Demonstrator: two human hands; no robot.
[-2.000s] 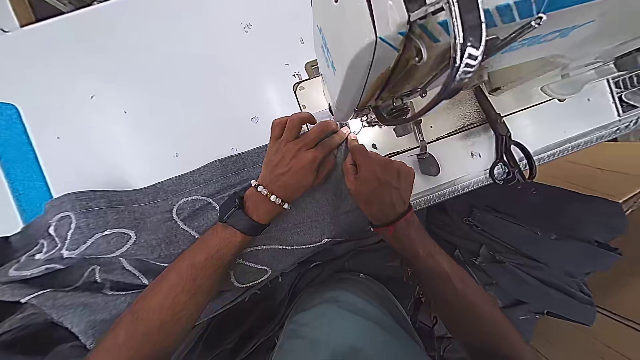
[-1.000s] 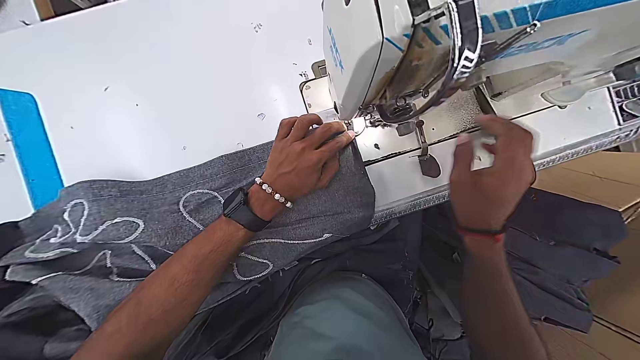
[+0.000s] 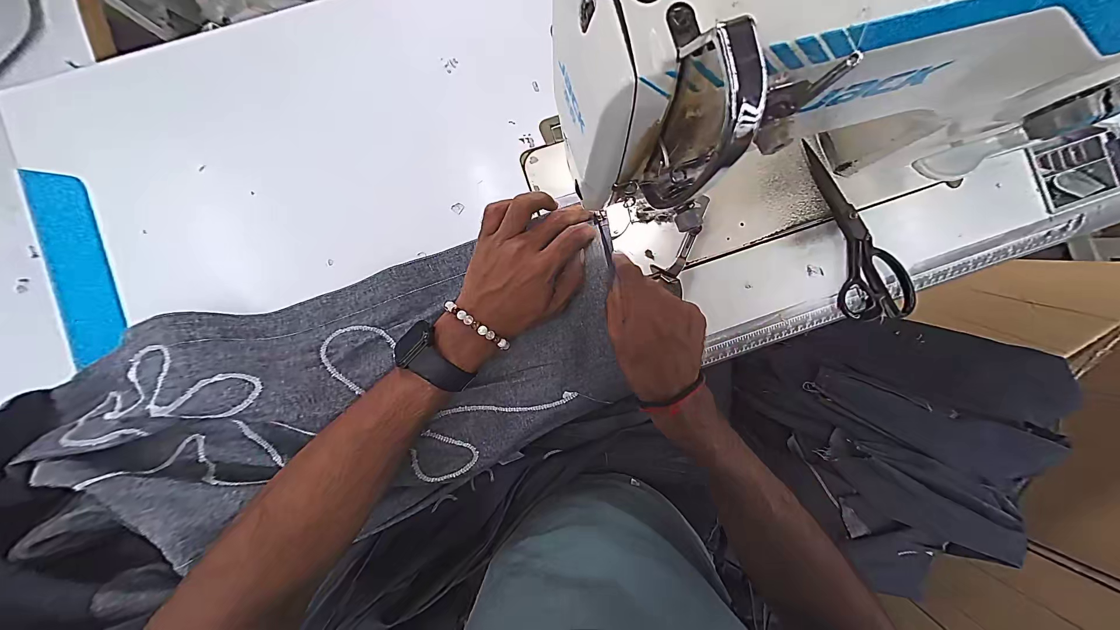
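Observation:
Grey denim-like fabric [image 3: 560,350] with white looped cord stitching lies across the white table, its right edge by the needle area of a Jack sewing machine [image 3: 604,96]. My left hand [image 3: 525,262], with a beaded bracelet and a dark watch, rests on the fabric, fingertips beside the presser foot. Just right of it, my right hand [image 3: 656,328] grips the fabric's right edge between thumb and fingers, partly hidden by the hand itself. Black-handled scissors [image 3: 862,254] lie on the machine bed to the right.
Dark fabric pieces [image 3: 910,437] are heaped below the table's front edge, on and beside cardboard [image 3: 1006,306]. A measuring tape [image 3: 779,332] runs along that edge. Thread bits are scattered over the white tabletop [image 3: 306,157]. My knee is below the fabric.
My right hand was on the fabric edge by the needle, then lifted away to the right, and is back at the edge now. My left hand has stayed near the presser foot.

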